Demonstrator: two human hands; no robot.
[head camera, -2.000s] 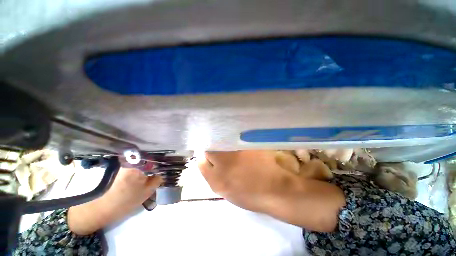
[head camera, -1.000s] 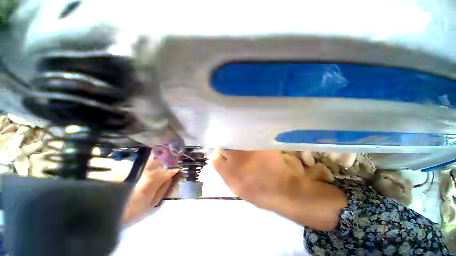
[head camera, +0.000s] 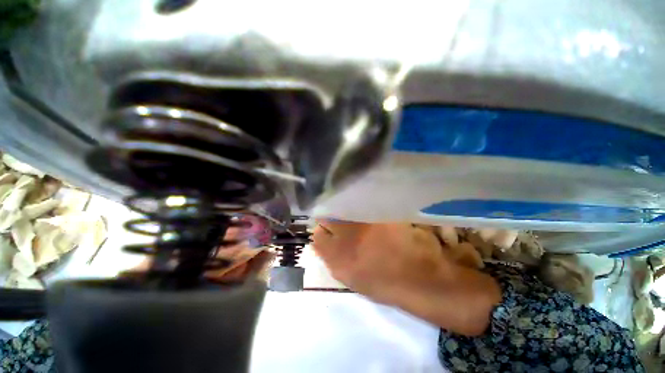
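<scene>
The white sewing machine head point(head camera: 350, 44) with blue stripes fills the upper view. The large upper tension dial point(head camera: 157, 320) with its coil spring stands close in front at the left. The small lower tension dial point(head camera: 286, 278) is between my hands. My left hand point(head camera: 244, 264) is mostly hidden behind the large dial and spring. My right hand point(head camera: 394, 262) reaches under the machine head; its fingertips are hidden there. No fabric piece shows at my fingertips, and the needle is hidden.
A heap of beige pieces point(head camera: 51, 226) lies at the left behind the machine. More beige pieces point(head camera: 569, 275) lie to the right beyond my right forearm. The white table point(head camera: 335, 328) is in front, with a dark edge line.
The view has shifted, so the large dial and spring have come into the left foreground and now cover most of my left hand. My right hand stays under the machine head.
</scene>
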